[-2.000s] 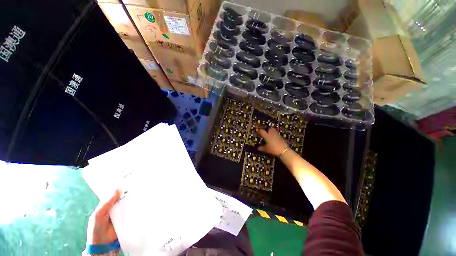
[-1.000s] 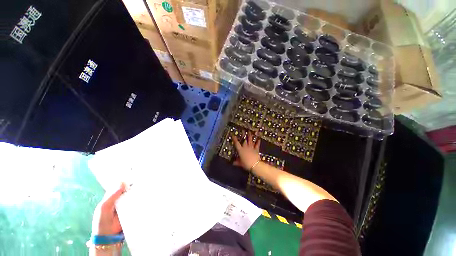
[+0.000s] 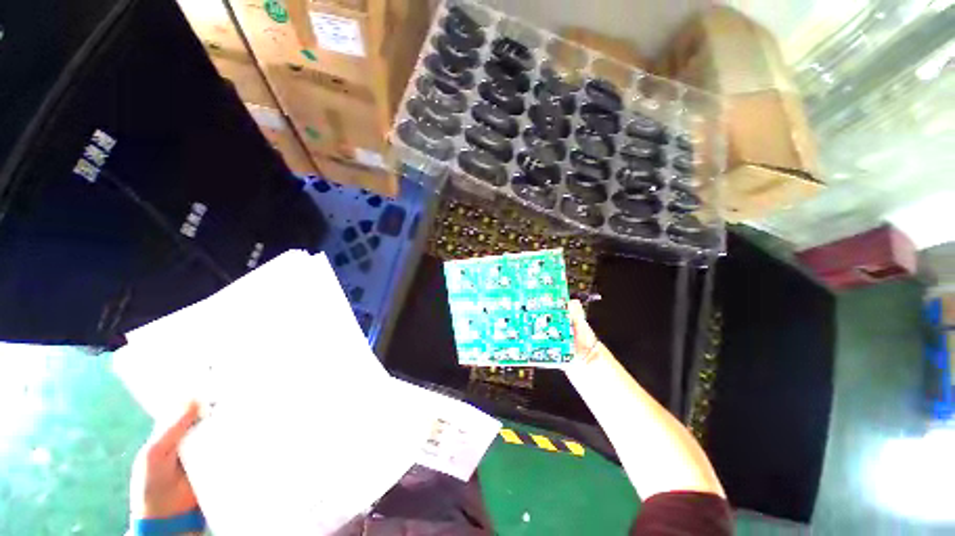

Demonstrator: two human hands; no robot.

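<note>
My right hand (image 3: 584, 337) holds a circuit board panel (image 3: 510, 310) by its right edge above the open black tote (image 3: 639, 325). The panel's green-turquoise underside with white marks faces me. More populated panels (image 3: 487, 228) with yellow parts lie in the tote behind it, and part of one shows below it. My left hand (image 3: 168, 466) holds loose white paper sheets (image 3: 283, 398) at their lower left. A smaller printed sheet (image 3: 458, 434) sticks out at their right.
A clear blister tray (image 3: 565, 136) with black oval parts rests across the tote's far edge. Stacked black totes (image 3: 136, 199) stand at the left, cartons (image 3: 335, 84) behind, on a blue pallet (image 3: 361, 236). An open carton (image 3: 770, 126) is at the back right. Striped tape (image 3: 539, 441) crosses the green floor.
My right hand has lifted a panel out of the tote and turned its green underside up. The view has shifted, so the tote and tray appear further left. My left hand still holds the sheets.
</note>
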